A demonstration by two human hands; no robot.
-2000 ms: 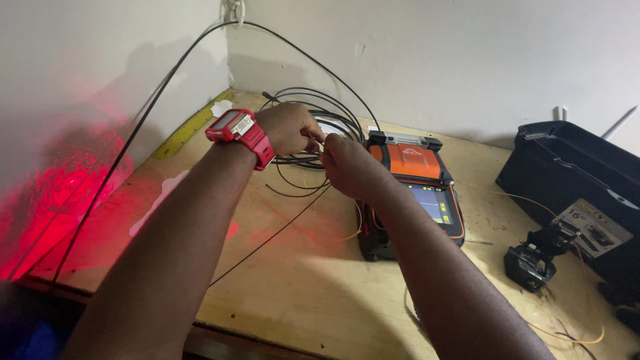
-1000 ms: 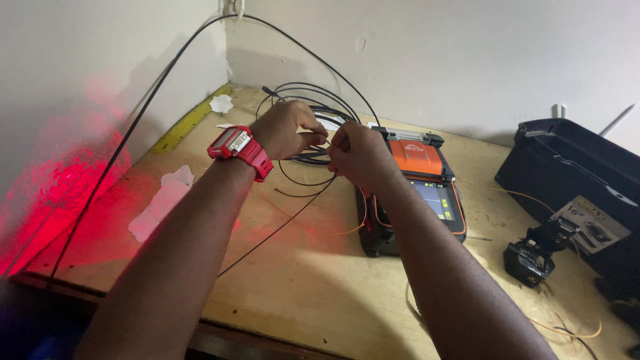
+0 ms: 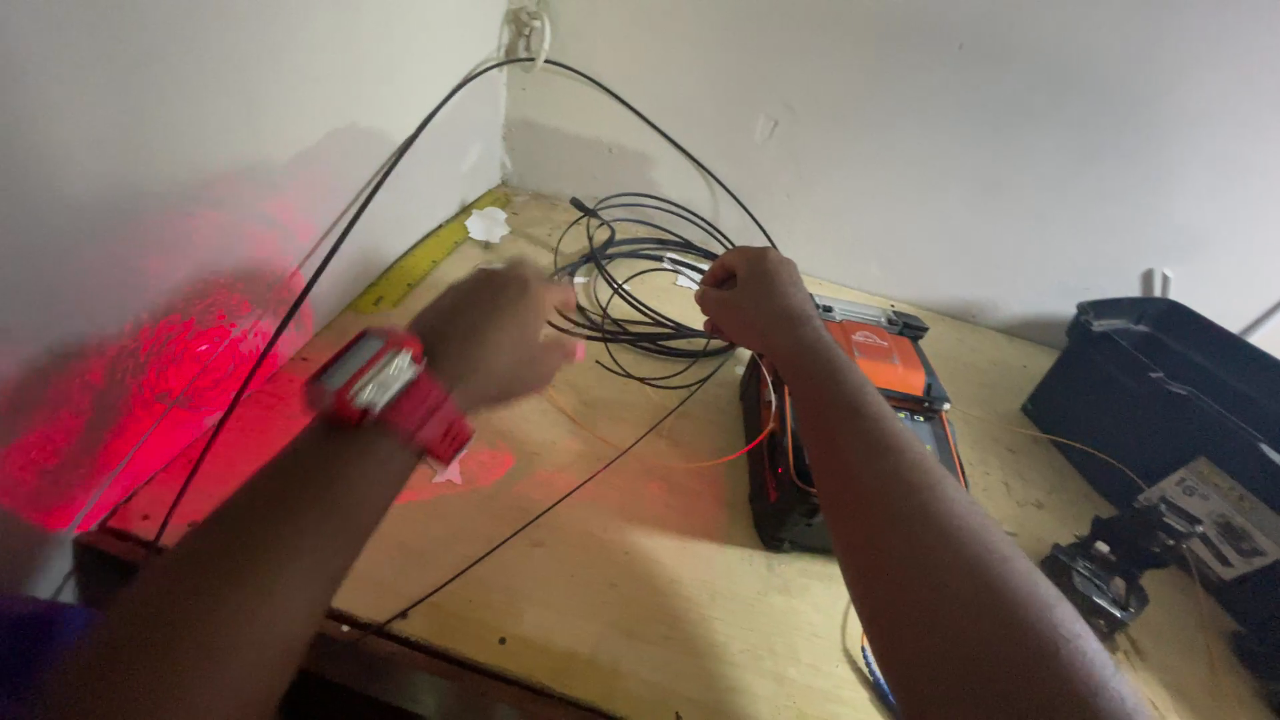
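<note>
My left hand (image 3: pixel 500 335), blurred, is over the left part of the board, left of a coil of black cable (image 3: pixel 640 345); whether it holds anything is not clear. A red watch (image 3: pixel 390 390) is on that wrist. My right hand (image 3: pixel 750 300) is at the coil's right side, thumb and fingertips pinched on what seems to be a thin fibre. A thin fibre, partly glowing red (image 3: pixel 735 458), hangs below it beside an orange and black fusion splicer (image 3: pixel 875 358), whose screen is partly behind my right forearm.
A black case (image 3: pixel 1170 390) stands at the right, with a black fibre cleaver (image 3: pixel 1100 585) before it. A yellow strip (image 3: pixel 420 265) lies along the back left edge of the wooden tabletop (image 3: pixel 590 590). One black cable (image 3: pixel 345 220) arches up to a wall hook. Red light falls on the left wall.
My hands were close together above the coil; my left hand has moved left, away from my right hand.
</note>
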